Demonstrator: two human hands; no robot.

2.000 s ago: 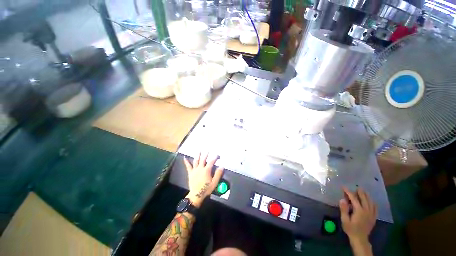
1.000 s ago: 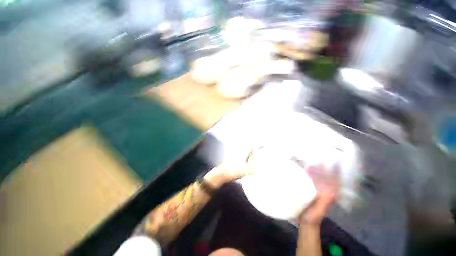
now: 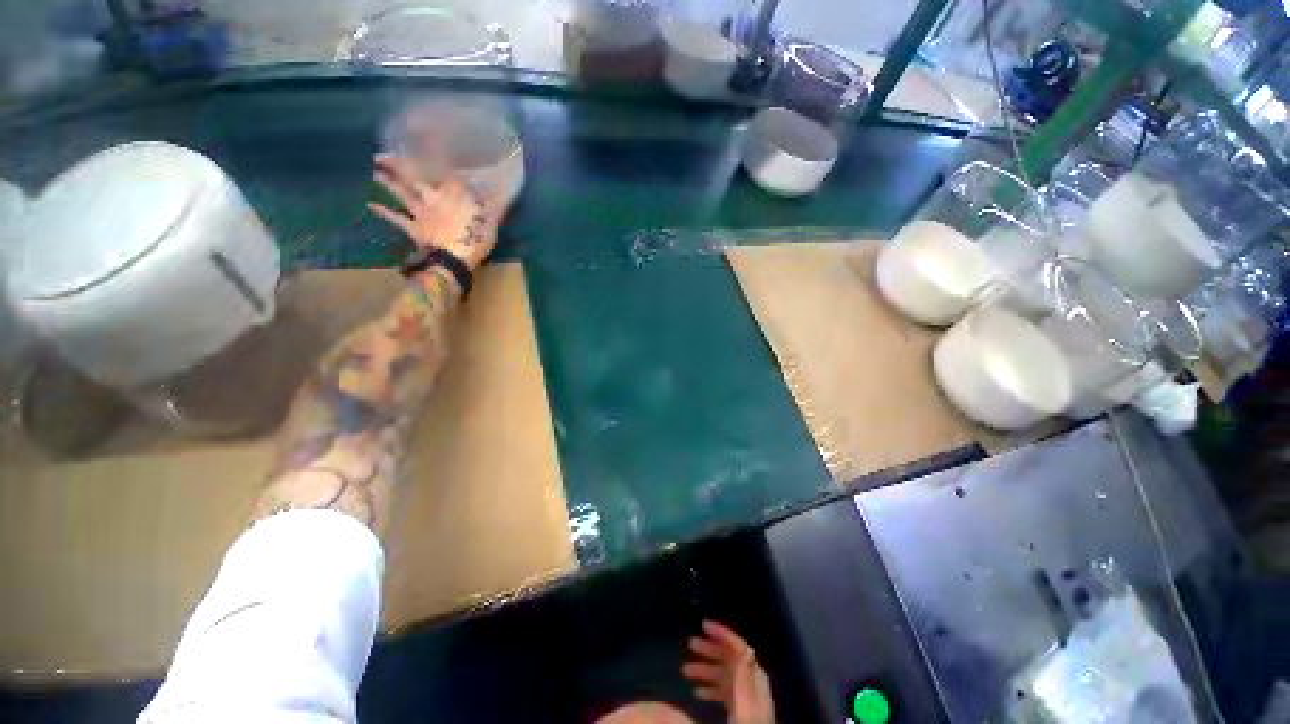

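My left hand (image 3: pixel 446 215) is stretched out over the green bench, fingers spread, at the near side of a blurred see-through tank (image 3: pixel 488 139). It overlaps the tank; whether it touches is unclear. A white housing (image 3: pixel 142 255) with a dark slot sits on a see-through part on the left cardboard sheet (image 3: pixel 474 453). My right hand (image 3: pixel 731 670) is low in the picture, near the bench's front edge, empty with fingers apart.
Several white-and-clear tanks (image 3: pixel 1002 371) stand on the right cardboard sheet (image 3: pixel 835 354). Another tank (image 3: pixel 789 152) stands at the back. The machine's metal plate (image 3: pixel 976 538), with plastic film (image 3: pixel 1111 672) and a green button (image 3: pixel 870 706), is at lower right.
The view has swung left from the machine to the bench. The white housing between my hands is gone from them. My left hand has reached out to the tank; my right hand is empty.
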